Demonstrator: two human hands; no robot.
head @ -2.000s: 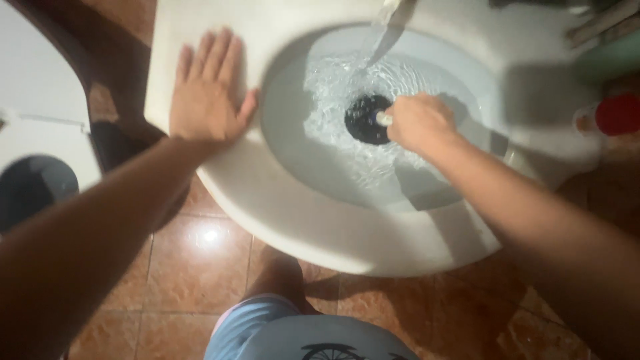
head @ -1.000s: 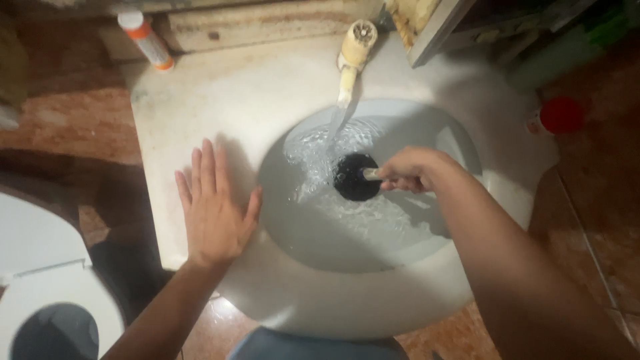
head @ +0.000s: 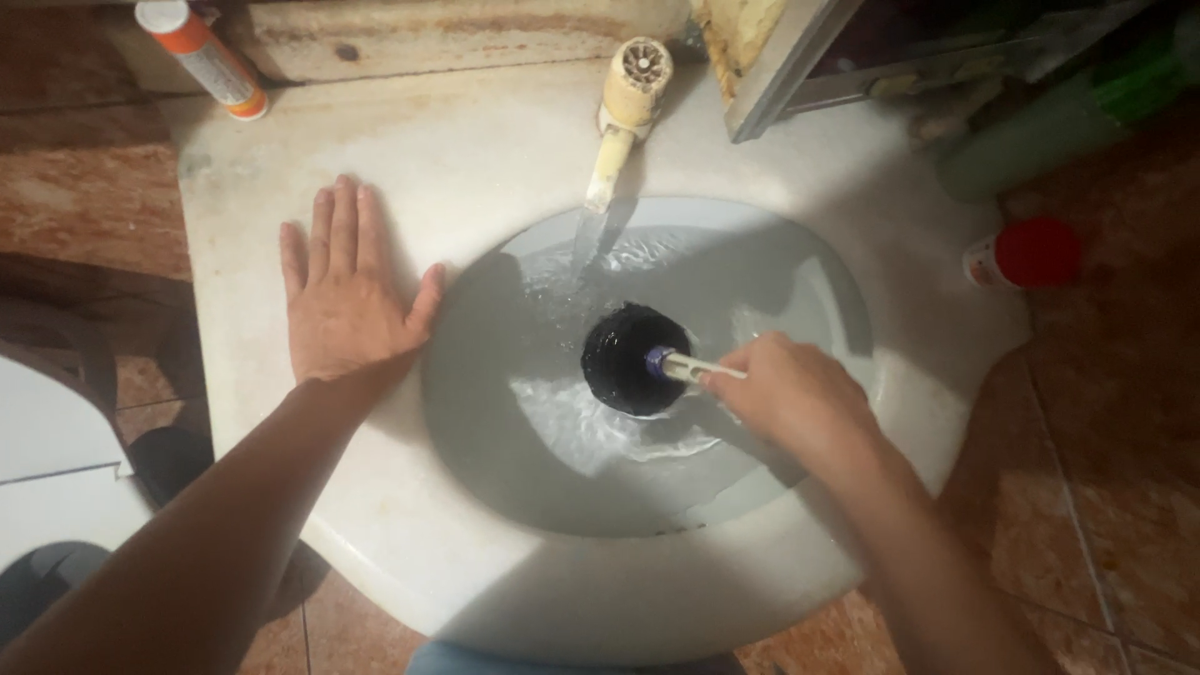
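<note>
My right hand point(head: 797, 394) grips the pale handle of a plunger, whose black rubber cup point(head: 636, 360) sits in the water over the middle of the basin. Palm down with fingers spread, my left hand point(head: 349, 286) rests on the white countertop point(head: 253, 347) just left of the oval sink basin point(head: 478, 450). Water runs from a yellowed faucet point(head: 626, 112) behind the basin into the standing water. The drain is hidden.
An orange-and-white tube point(head: 208, 66) stands at the back left. A framed panel point(head: 792, 66) leans in at the back right, near a green bottle point(head: 1041, 131) and a red-capped container point(head: 1031, 253). A white toilet point(head: 56, 441) is at the left.
The plunger cup sits higher in the water than a second ago, with more of its handle and collar showing. My left hand stays flat on the countertop. The view has shifted.
</note>
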